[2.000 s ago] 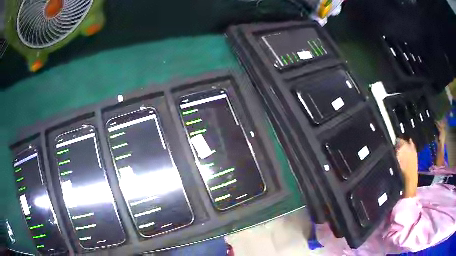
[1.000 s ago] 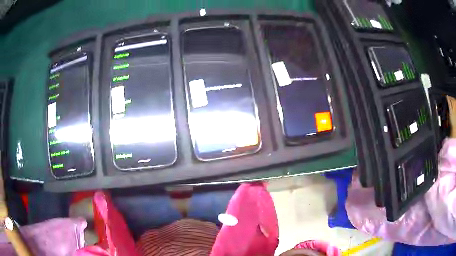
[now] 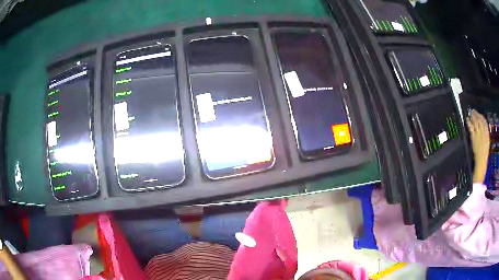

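Note:
A dark tray [image 3: 224, 192] lies in front of me with several smartphones in its slots. The leftmost phone [image 3: 74, 115] and the second phone [image 3: 148, 104] show green text lines. The third phone [image 3: 235, 128] shows a white text line, lamp glare and some orange low on its screen. The rightmost phone [image 3: 314, 109] has a dark screen with an orange square at lower right. Each phone has a white label. Neither of my hands can be made out; a pink cuff-like edge shows at the bottom.
A tray stack [image 3: 377, 126] stands at right, its top tray sideways with phones showing green lines. Beyond it is another person's hand [image 3: 479, 131] with a pink sleeve. Another forearm [image 3: 13, 265] is at lower left. Green mat [image 3: 24, 126] lies under the trays.
Since the oldest frame, the view has turned and the fan has left it. The two right phones changed from green lists to other screens, one clearly with an orange square. More stacked phones show green lines.

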